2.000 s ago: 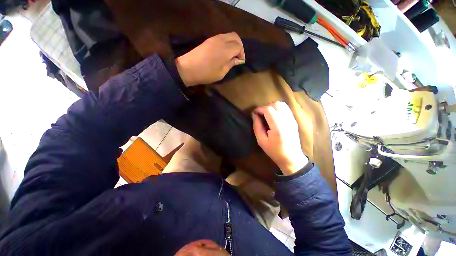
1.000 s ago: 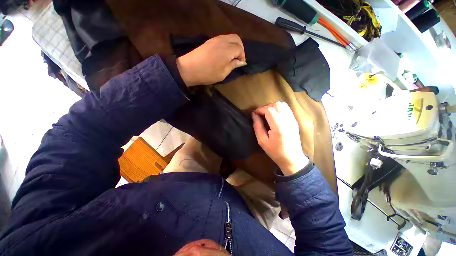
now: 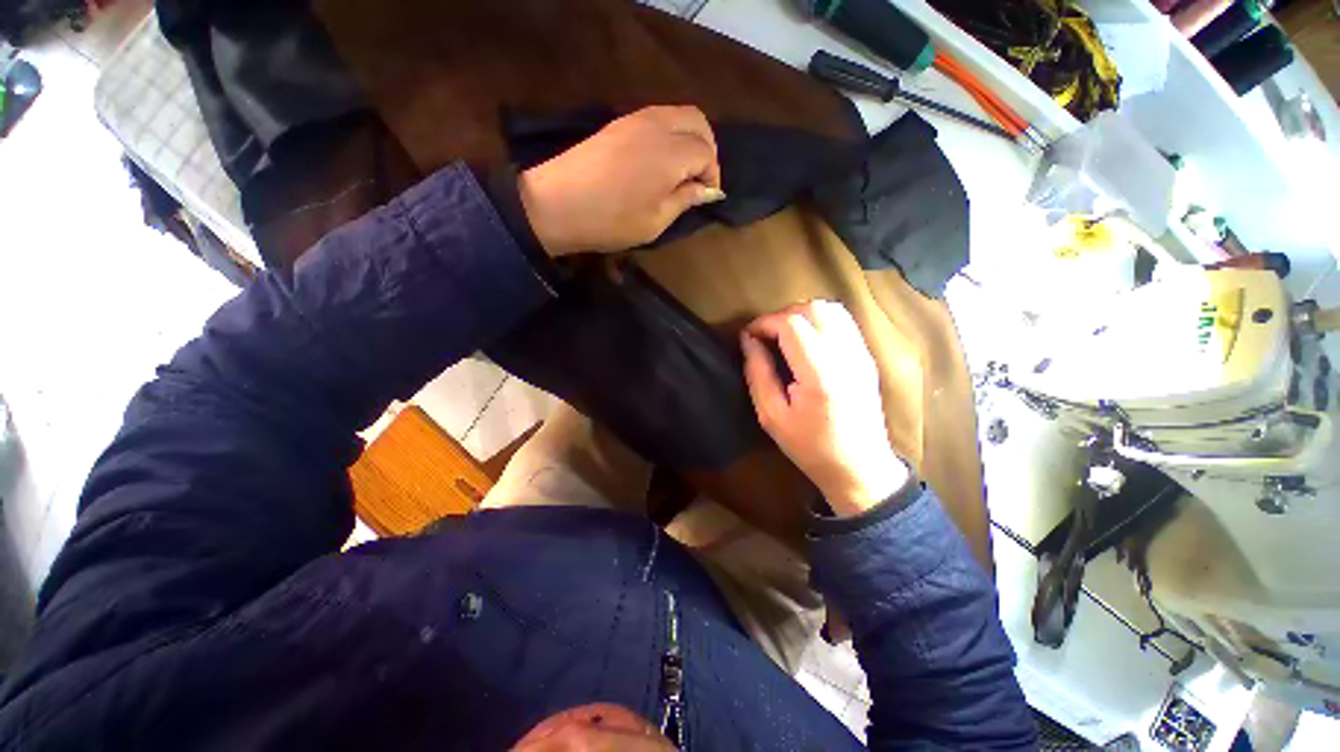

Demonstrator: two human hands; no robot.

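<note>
A large leather panel [image 3: 647, 367], black on one face and brown on the reverse, lies across my lap and the table. A tan section [image 3: 735, 272] shows between my hands, and a dark loose flap [image 3: 908, 206] lies to the right of it. My left hand [image 3: 625, 179] is closed with its fingertips pinching the dark edge above the tan section. My right hand [image 3: 823, 394] is curled, its thumb and fingers pinching the black leather at the tan section's lower edge. Its fingertips are partly hidden.
A cream-white sewing machine [image 3: 1176, 345] stands at the right. A dark-handled screwdriver [image 3: 860, 77], an orange strip tool [image 3: 977, 91] and a clear plastic box [image 3: 1105, 169] lie at the back. A wooden stool [image 3: 412, 473] is below my left arm. Checked cloth [image 3: 165, 125] is at the far left.
My left hand has shifted very slightly downward, still pinching the dark edge. My right hand and the leather look the same.
</note>
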